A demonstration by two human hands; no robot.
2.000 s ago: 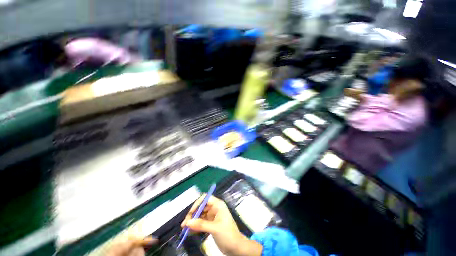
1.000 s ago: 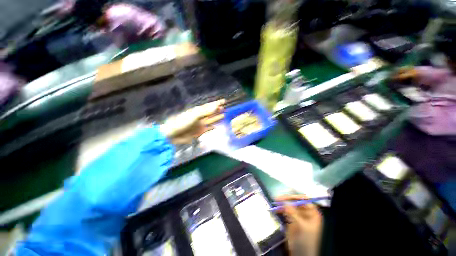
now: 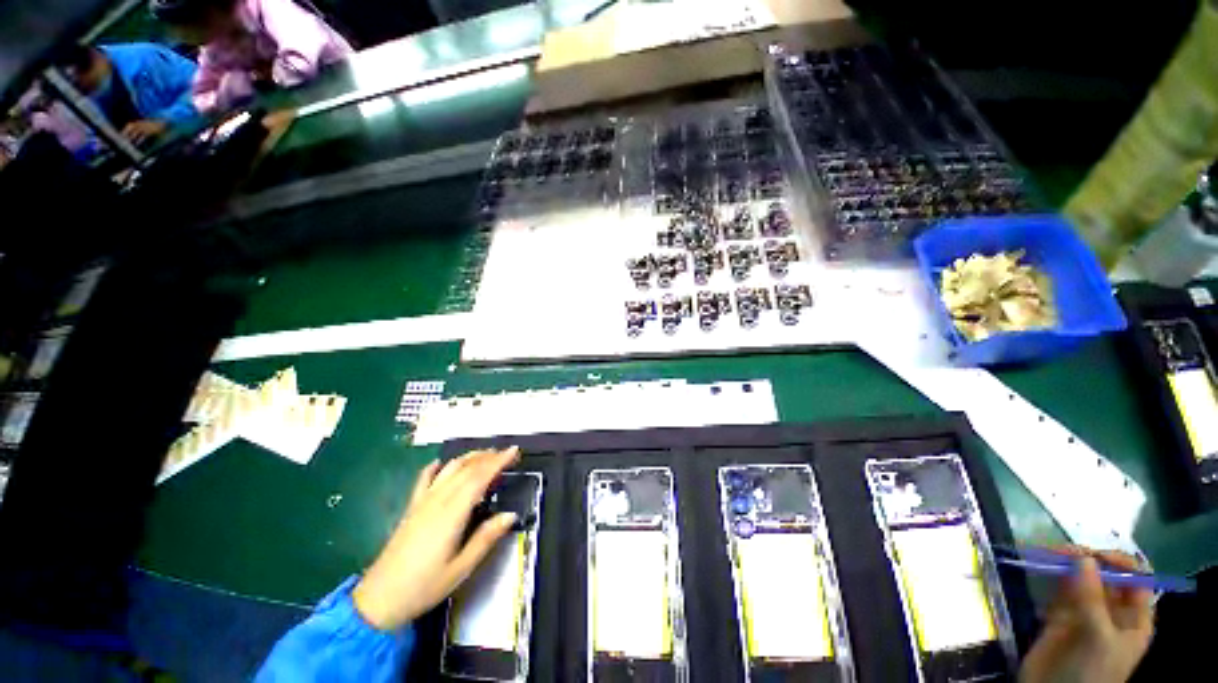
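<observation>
A black phone tray [image 3: 697,447] lies in front of me with several open phone bodies side by side, each with a white battery area edged in yellow. My left hand [image 3: 438,540] rests over the top of the leftmost phone body [image 3: 490,600], fingertips at its upper end; whether it grips anything is hidden. My right hand [image 3: 1091,627] is at the tray's right edge, cut off by the bottom of the picture, holding thin blue tweezers [image 3: 1115,576] whose tip points left over the rightmost phone body [image 3: 946,603].
Camera modules [image 3: 712,307] stand in rows on a pale board [image 3: 548,287]. Blister trays [image 3: 888,147] lie behind. A blue bin [image 3: 962,243] holds cream scraps. White liner strips [image 3: 1055,460] and fanned adhesive strips [image 3: 301,424] lie around the tray. Another tray [image 3: 1159,447] is right. People work at upper left.
The view has turned and steadied. My left hand has moved from beside the blue bin to the leftmost phone body. My right hand still holds the tweezers at the tray's right side.
</observation>
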